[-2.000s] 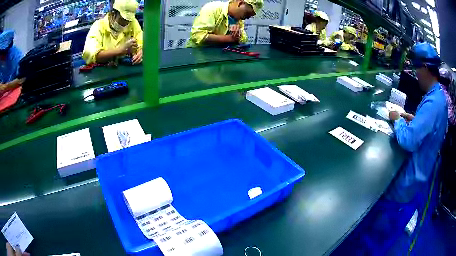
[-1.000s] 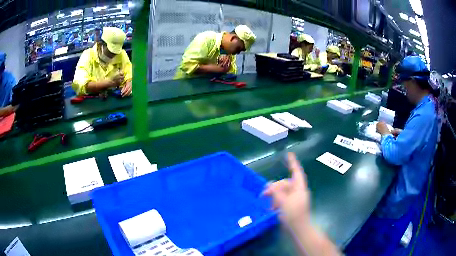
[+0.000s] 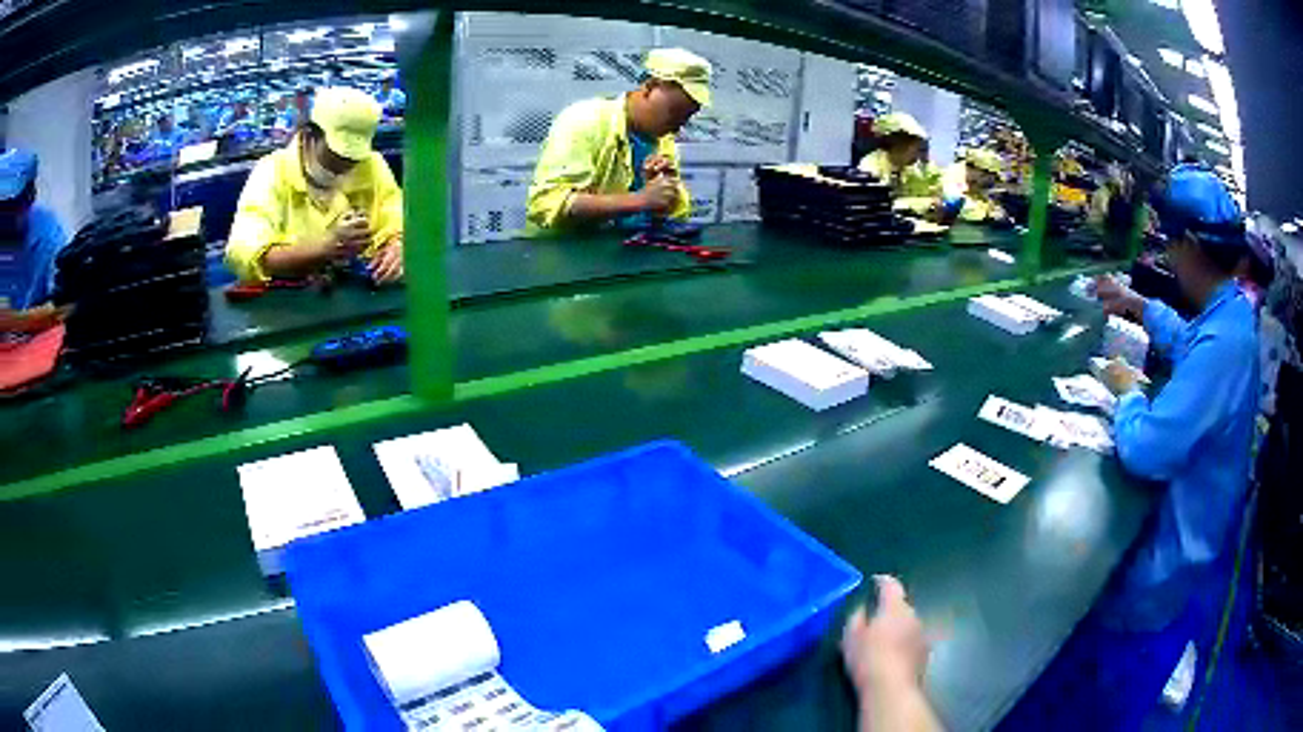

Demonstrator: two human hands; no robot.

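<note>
A blue plastic bin (image 3: 572,551) stands on the dark green bench. A label roll (image 3: 432,651) lies in its front left part, its barcode-printed tail running to the lower frame edge. My right hand (image 3: 886,636) is just outside the bin's right corner, fingers curled; whether it touches the rim or holds anything is unclear. A white card (image 3: 62,706) shows at the bottom left corner, cut off by the edge. My left hand is out of the picture.
White box or stack (image 3: 300,501) and leaflets (image 3: 443,466) lie behind the bin. A small white scrap (image 3: 726,636) is inside it. Another white stack (image 3: 805,372) is further back. Loose cards (image 3: 979,472) lie right, near a person in blue (image 3: 1193,386). A green post (image 3: 429,215) rises behind.
My right hand came into view with a finger extended, then moved lower to the bin's right corner with fingers curled. My left fingers left the view. The camera view has shifted.
</note>
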